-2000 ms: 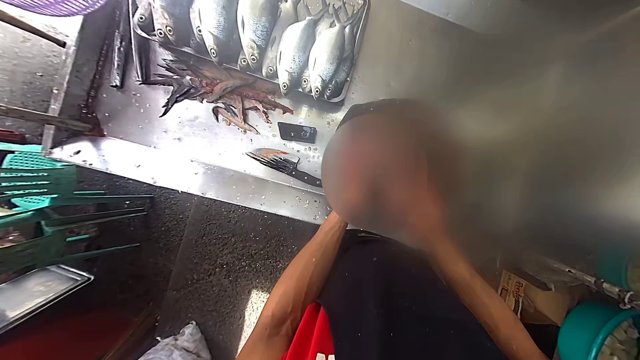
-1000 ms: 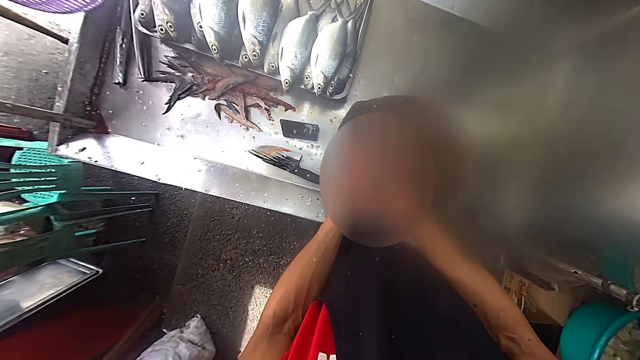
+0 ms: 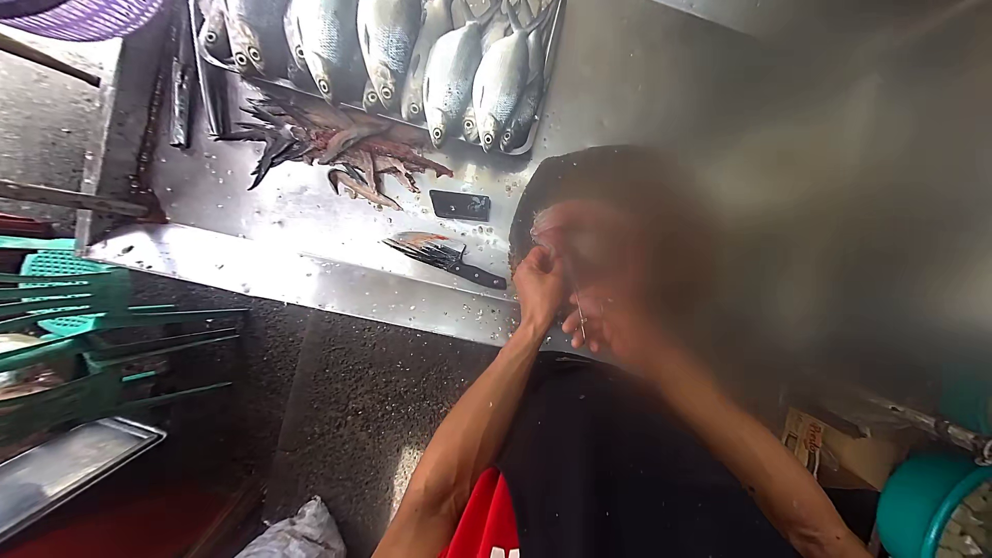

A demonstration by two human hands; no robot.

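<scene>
A lens blur covers much of the right side. My left hand (image 3: 540, 280) has its fingers curled at the edge of a blurred pinkish piece (image 3: 564, 221), perhaps fish, over a dark round board (image 3: 554, 174). Whether it grips the piece is unclear. Close by on the right, my right hand (image 3: 620, 322) holds a thin metal tool (image 3: 578, 306) that slants between its fingers. Left of the board lies a wet-bladed knife with a black handle (image 3: 479, 274). Above the knife is a dark rectangular block (image 3: 459, 205). Trimmed fish scraps (image 3: 341, 143) lie farther left.
A metal tray (image 3: 531, 143) of whole silvery fish (image 3: 387, 58) stands at the top of the metal table (image 3: 232, 248). Green plastic chairs (image 3: 70, 287), a metal tray (image 3: 74, 469) and a pale sack (image 3: 302, 535) are lower left. A teal bucket (image 3: 918, 492) and a cardboard box (image 3: 852, 449) are lower right.
In the earlier frames a round blur hides both hands; now their fingers and the thin tool show. The knife, block and fish scraps have stayed in place.
</scene>
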